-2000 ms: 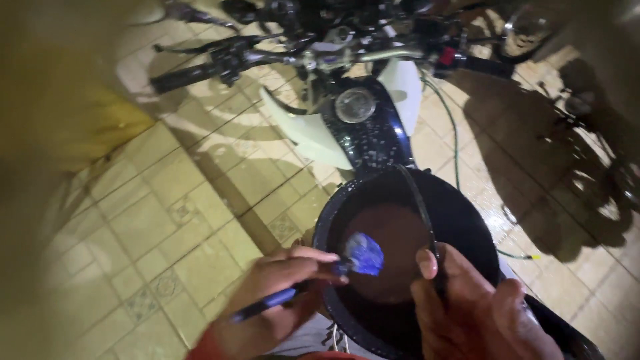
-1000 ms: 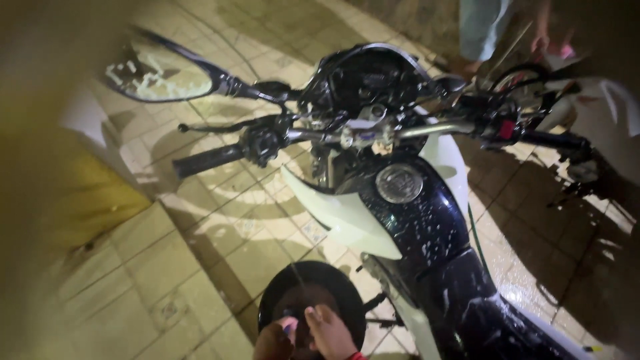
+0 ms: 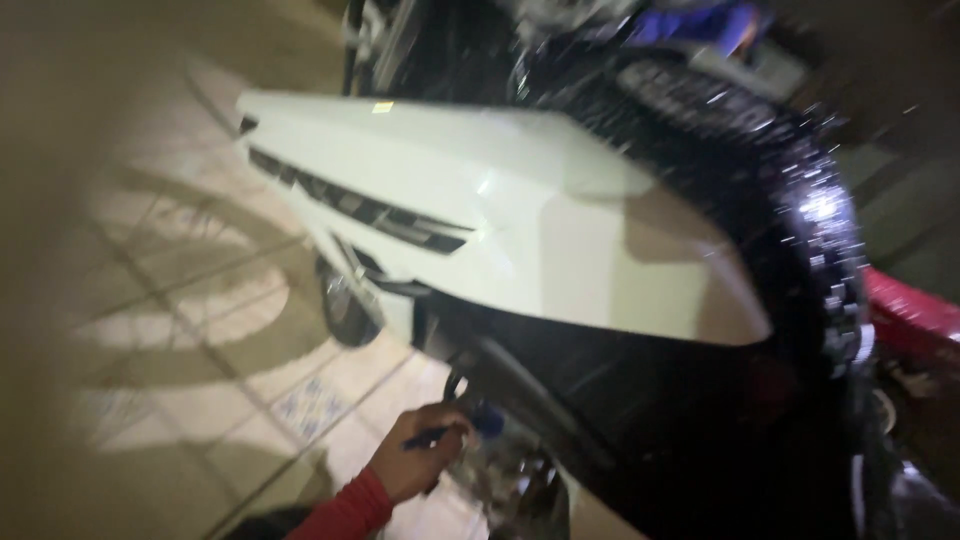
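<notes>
My left hand point(image 3: 424, 452), at the end of a red sleeve, grips a small blue-handled brush point(image 3: 484, 422) low beside the motorcycle. The brush head lies close to the dark engine area point(image 3: 525, 472), under the side fairing; whether it touches is blurred. Above the hand is the white side fairing point(image 3: 525, 195) with a dark checkered strip. The wet black fuel tank point(image 3: 690, 172) carries droplets that catch the light. My right hand is out of view, and so is the black bucket.
Patterned floor tiles point(image 3: 202, 315) with curved shadows lie left of the motorcycle. A front wheel or round part point(image 3: 349, 307) shows under the fairing's front. Something shiny and red point(image 3: 911, 304) stands at the right. A purple-blue thing point(image 3: 697, 26) is blurred at the top.
Both hands were over the black bucket earlier; now one hand with the brush is low at the motorcycle's side. The view has moved much closer to the fairing.
</notes>
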